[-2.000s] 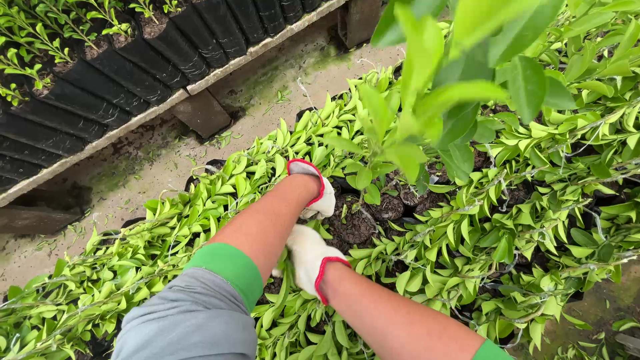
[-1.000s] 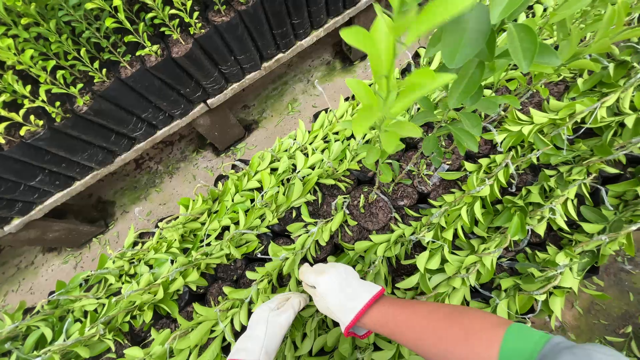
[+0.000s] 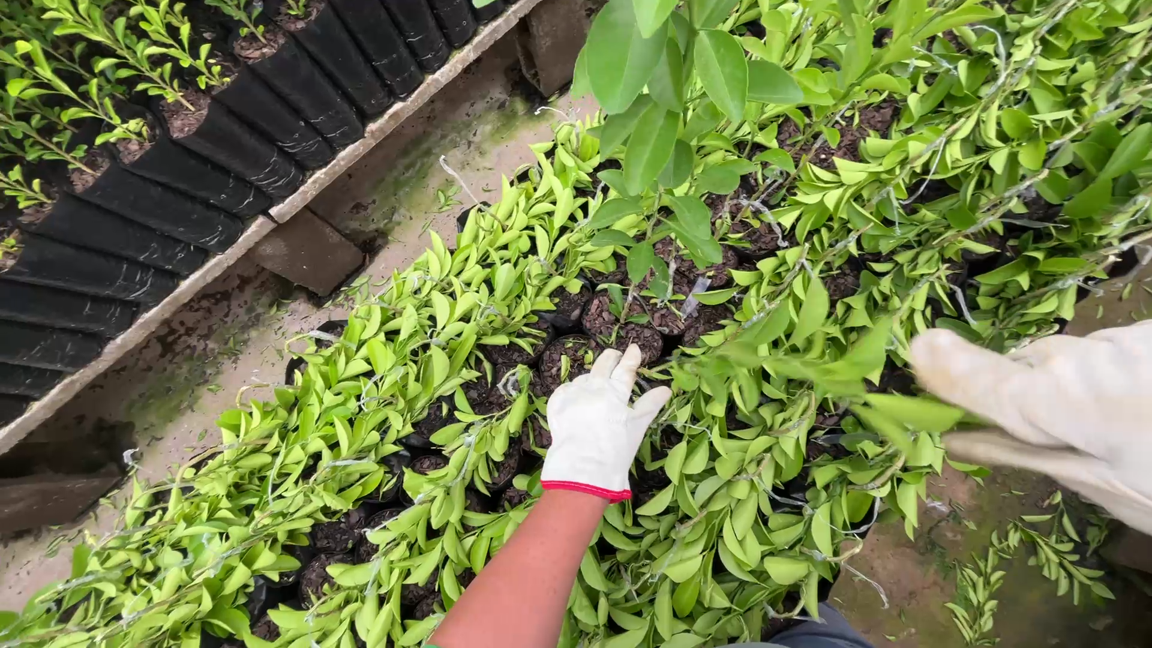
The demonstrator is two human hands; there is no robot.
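Observation:
My left hand (image 3: 598, 423), in a white knit glove with a red cuff, lies palm down with fingers spread over black pots of dark soil (image 3: 630, 337); it grips nothing that I can see. A taller leafy seedling (image 3: 652, 153) rises from the pots just beyond its fingertips. At the right edge my right hand (image 3: 1035, 405), gloved and blurred, has a blurred leafy shoot (image 3: 909, 414) between its thumb and fingers. Rows of bent-over green plants (image 3: 738, 504), tied with clear strips, surround the left hand.
A raised bed at the upper left has a concrete edge (image 3: 297, 193) and holds black grow bags (image 3: 261, 117) with small seedlings. Between the beds runs a stained concrete path (image 3: 414, 225). Cut sprigs (image 3: 1026, 558) lie on the floor at the lower right.
My right hand has moved from beside the left hand out to the right edge, where a leafy shoot is now in its fingers. The left hand has moved forward over the pots, fingers spread.

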